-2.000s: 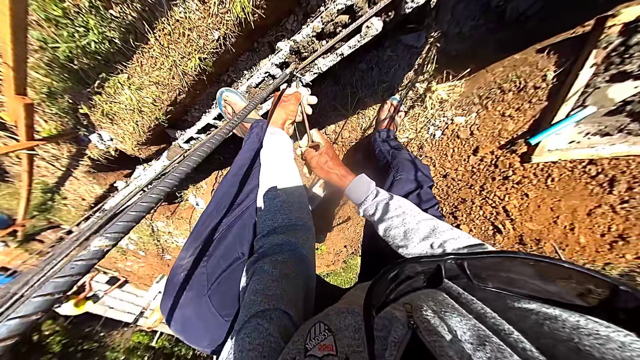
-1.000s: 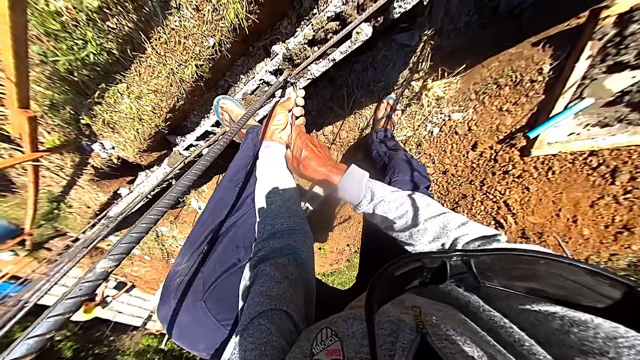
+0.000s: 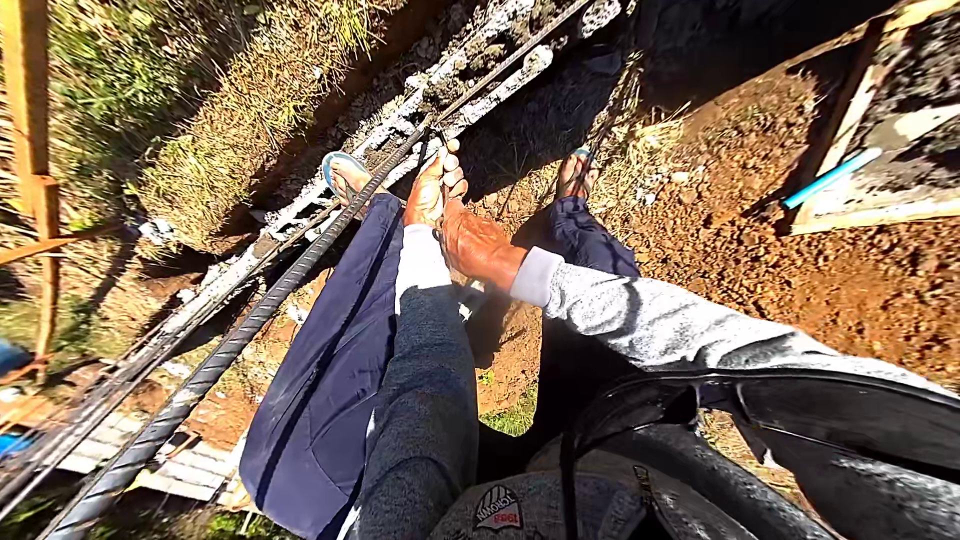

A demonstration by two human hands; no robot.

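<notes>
My left hand, palm up with fingers curled, is close to a ribbed steel reinforcing bar that runs diagonally across the view. My right hand is pressed against the left hand's wrist side, its fingers folded. Between the two hands passes a thin dark wire or tool, mostly covered by the fingers. Just beyond the left fingertips, a dark end reaches toward the bar. Which part each hand grips is hard to tell.
Narrow boards caked with concrete run beside the bar. My sandalled feet stand on either side of my hands. Loose reddish soil lies to the right, with a wooden frame and a blue tube. Orange timber stands at left.
Two seconds ago my hands were slightly apart, with thin reddish lengths showing between them. My right hand has since moved in against my left, and those lengths are now mostly hidden.
</notes>
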